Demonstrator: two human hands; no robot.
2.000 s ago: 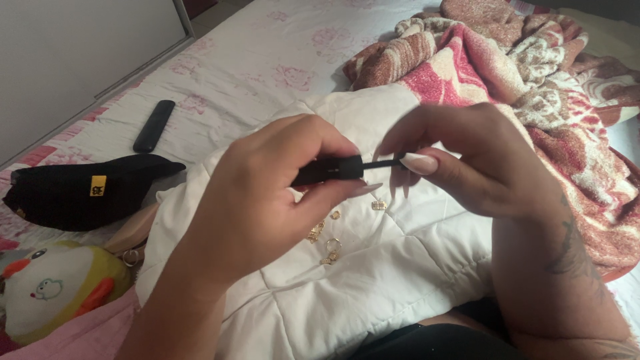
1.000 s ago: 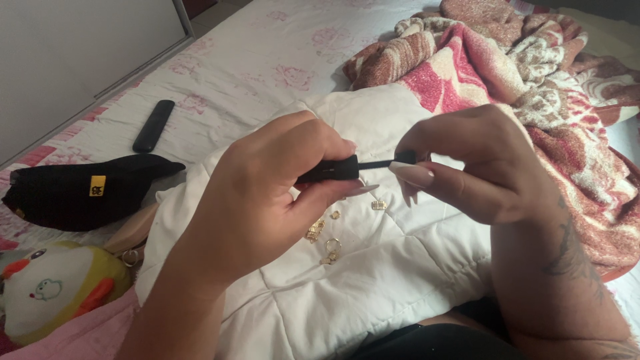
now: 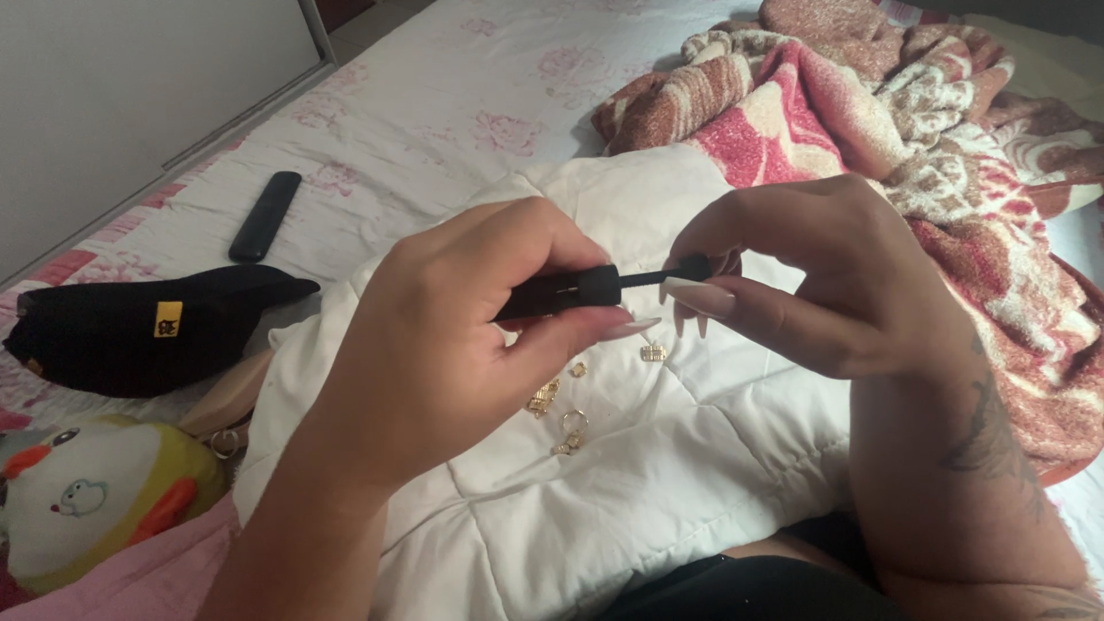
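Observation:
My left hand (image 3: 466, 319) holds a black cylindrical handle (image 3: 561, 293) with a wider collar at its end. Out of the collar runs a thin black threaded rod (image 3: 642, 279), and on the rod's far end is a small black knob (image 3: 695, 266), pinched between the thumb and fingers of my right hand (image 3: 802, 285). What kind of tool it is cannot be told. Below the hands, gold-coloured jewelry lies on a white quilt (image 3: 673, 483): a ring (image 3: 573, 421), a small square piece (image 3: 653, 353) and several other bits, partly behind my left hand.
To the left lie a black fabric pouch (image 3: 112, 332) with a yellow tag, a dark elongated case or remote (image 3: 265, 216) and a plush bird toy (image 3: 103, 500). A red, brown and cream blanket (image 3: 811, 112) is bunched at the upper right on the floral bedsheet (image 3: 414, 129).

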